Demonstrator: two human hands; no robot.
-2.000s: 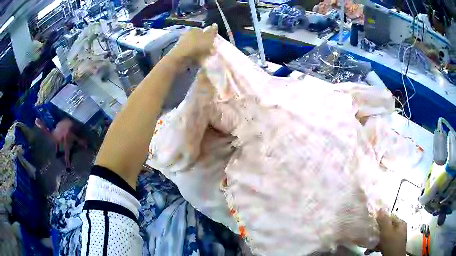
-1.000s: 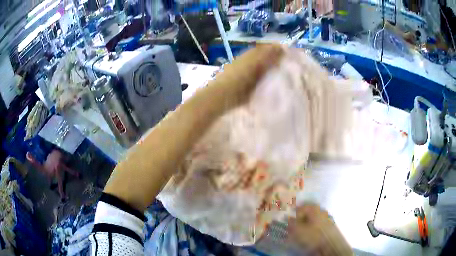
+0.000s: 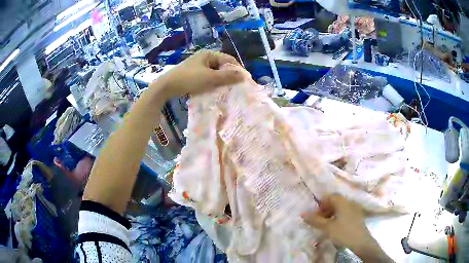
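Observation:
My left hand (image 3: 218,72) is raised at the upper middle and pinches the top end of the pale floral garment (image 3: 313,133). My right hand (image 3: 334,218) pinches the garment lower down, at the lower right. Between the hands runs the crinkled shirred strip (image 3: 259,164), stretched diagonally. The paler side of the cloth shows, with small orange-red flowers at its left edge. The rest of the garment spreads right over the white table.
The white sewing machine (image 3: 457,180) is at the right edge, with orange-handled snips (image 3: 451,245) and a thin dark bent rod (image 3: 411,241) near it. Blue-white floral cloth (image 3: 172,236) lies below left. Another machine stands behind my left forearm. A plastic-wrapped pile (image 3: 347,82) lies behind the table.
The garment, bunched and blurred a second ago, is now spread with its shirred strip showing. My left hand has moved left and a little down in the picture.

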